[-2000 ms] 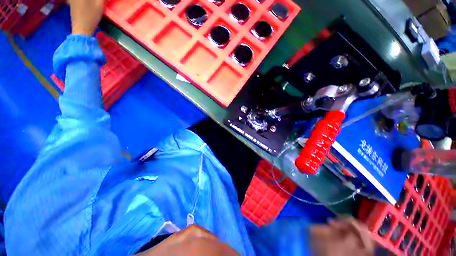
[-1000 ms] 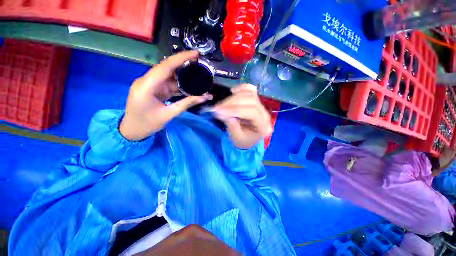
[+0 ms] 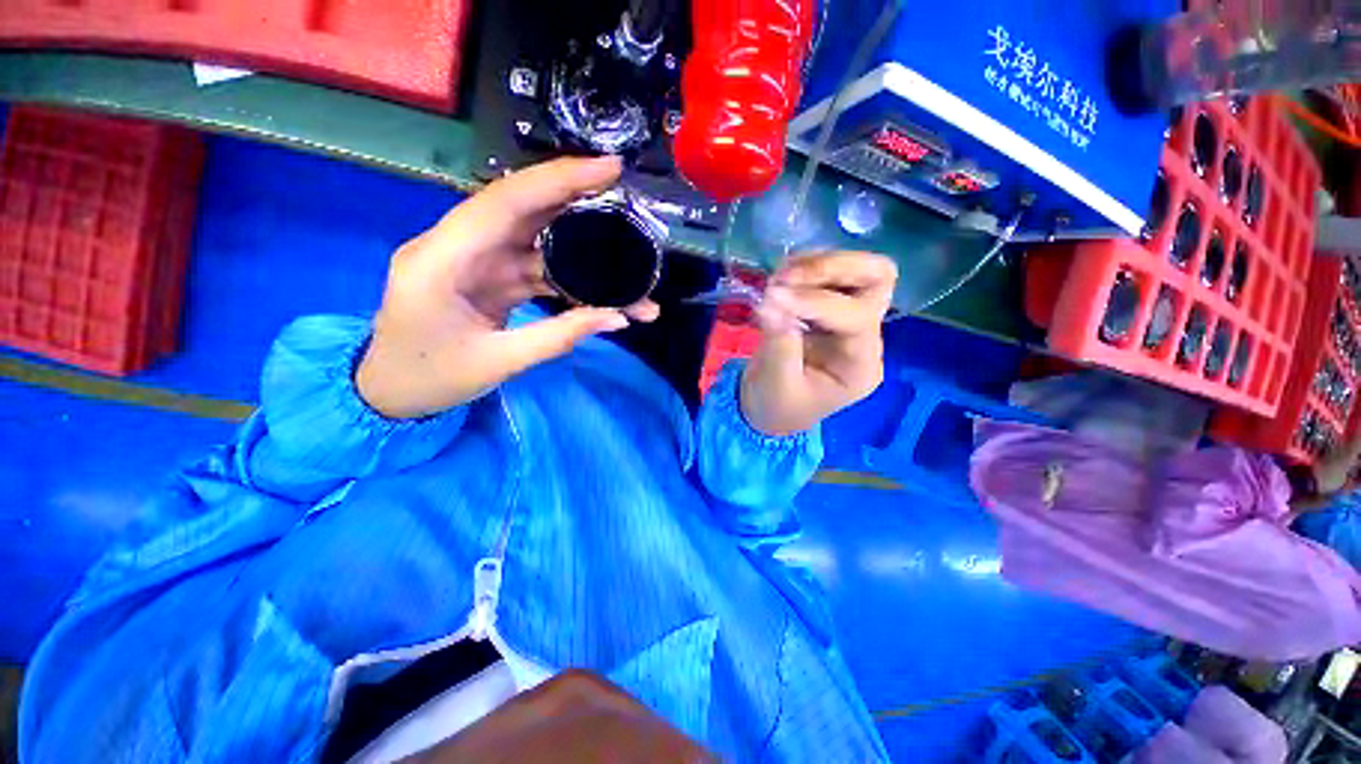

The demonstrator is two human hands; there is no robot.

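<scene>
A round watch case (image 3: 602, 257) with a black glossy face and a metallic rim is held between the thumb and fingers of my left hand (image 3: 470, 299), just in front of the test fixture. My right hand (image 3: 821, 336) is to its right, apart from the case, with its fingertips pinched on a small, thin clear film (image 3: 731, 293). The black fixture (image 3: 515, 112) with its shiny round seat (image 3: 597, 108) is behind the case. The red ribbed lever grip (image 3: 742, 105) stands beside the seat; its metal arm is mostly cut off by the top edge.
The blue-and-white leak tester (image 3: 978, 127) with red readouts stands right of the lever, with a thin air tube beside it. A tilted red tray (image 3: 1082, 299) of round cases is farther right. Another red tray (image 3: 329, 38) is upper left. A person in a pink smock (image 3: 1149, 537) is at right.
Two seconds ago my left hand was at the upper-left tray and my right was blurred at the bottom. The view has swung right. Since one second ago, my right hand has moved right, away from the case.
</scene>
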